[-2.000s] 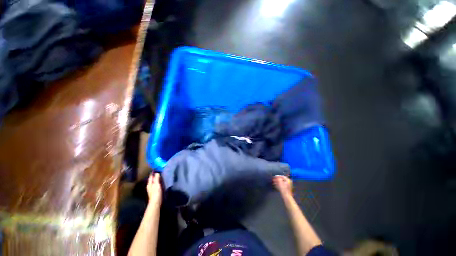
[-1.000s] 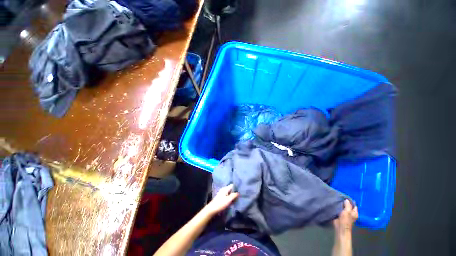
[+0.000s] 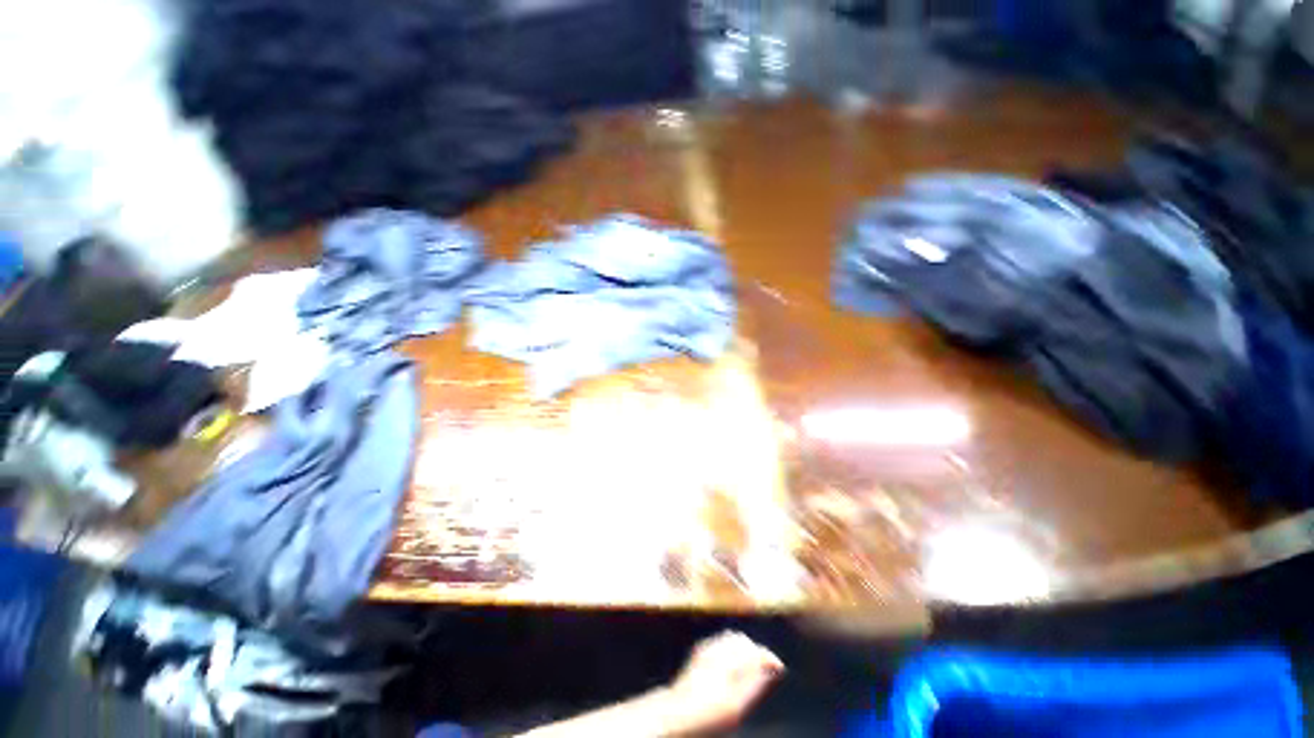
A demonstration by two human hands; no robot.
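Observation:
My left hand (image 3: 728, 675) is at the bottom centre, just off the table's front edge, blurred, with its fingers curled; whether it holds anything cannot be told. My right hand is out of the picture. The blue plastic tub (image 3: 1110, 692) is cut off at the bottom right, its contents hidden. A light grey-blue garment (image 3: 613, 296) lies crumpled at mid-table. A bunched grey garment (image 3: 389, 267) lies left of it. A long grey piece (image 3: 296, 498) hangs over the front edge at left. A grey pile (image 3: 1066, 289) with a small white tag lies at right.
The red-brown table (image 3: 937, 505) has a curved front edge and a pale seam. A black garment heap (image 3: 389, 108) is at the back left. White paper sheets (image 3: 260, 332) and a yellow tape roll (image 3: 211, 423) lie at left. Patterned cloth (image 3: 231, 670) is below the edge.
The view has swung left from the tub to the table, leaving the tub at the bottom right. My right hand and the garment held over the tub have gone out of view.

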